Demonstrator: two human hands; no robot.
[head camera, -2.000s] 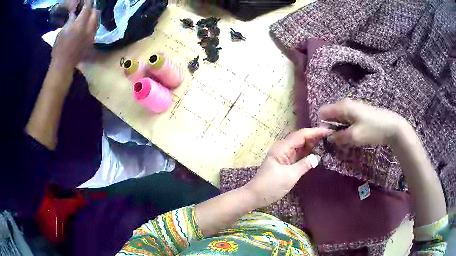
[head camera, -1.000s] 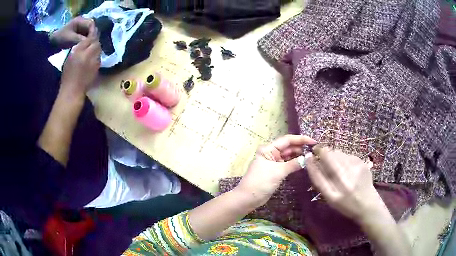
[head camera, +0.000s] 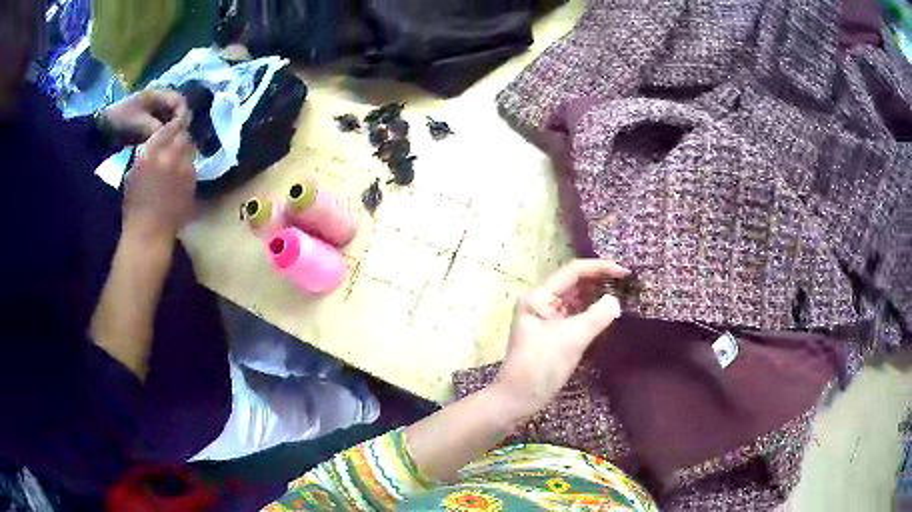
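The tweed coat (head camera: 700, 220), burgundy-pink-grey, lies spread on the right. Its smooth maroon lining (head camera: 690, 400) shows near the wearer, with a small white label (head camera: 724, 349) on it. My left hand (head camera: 560, 335) is at the coat's edge, thumb and fingers pinching a small dark piece, perhaps a fastener (head camera: 624, 289), at the edge. A thin strand seems to run from there towards the label. My right hand is not in view. No needle can be made out.
Three thread cones, one hot pink (head camera: 318, 267), stand left on the pale table (head camera: 410, 330). A pile of dark pieces (head camera: 390, 140) lies behind them. A second person's hands (head camera: 160, 150) are beside a white-blue plastic bag (head camera: 230, 110). A dark heap (head camera: 450, 40) lies at the far side.
My right hand was at the left fingertips and has left the picture. My left hand keeps its pinch at the coat edge. The label, covered one second ago, shows again.
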